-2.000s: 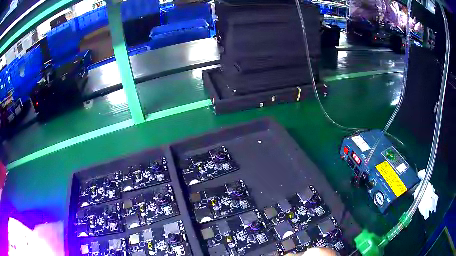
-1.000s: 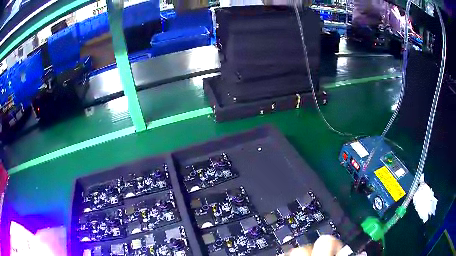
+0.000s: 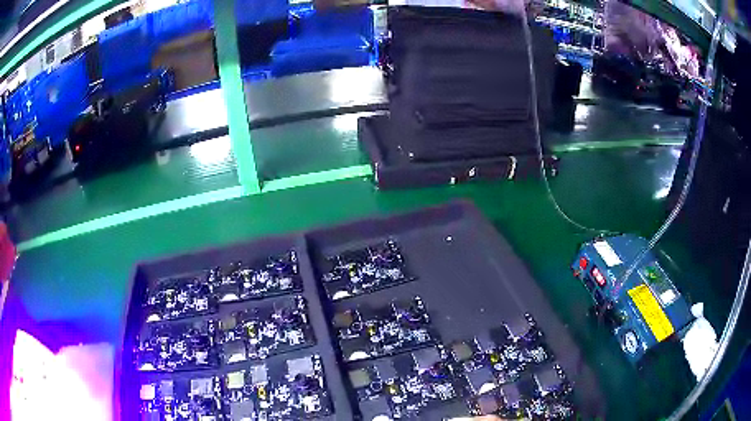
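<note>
A black foam tray point(image 3: 319, 329) with a centre divider lies in front of me and runs off the bottom edge. Dark circuit boards point(image 3: 385, 327) with silver and black components sit in rows in both sections. The right section has bare foam at its upper right. A thin skin-coloured sliver, seemingly my right hand point(image 3: 486, 418), shows at the bottom edge over the lower boards; its fingers and anything in them are cut off. My left hand is out of the picture.
A blue box point(image 3: 641, 298) with a yellow label stands right of the tray, beside a crumpled white wipe point(image 3: 701, 348). Clear hoses point(image 3: 680, 197) hang at right. Stacked black trays point(image 3: 473, 90) stand behind. A violet-white glow point(image 3: 62, 374) is at lower left.
The fingers have dropped almost out of the bottom edge. The green hose fitting has left view, and the thick hose now hangs further right. The whole view has shifted slightly.
</note>
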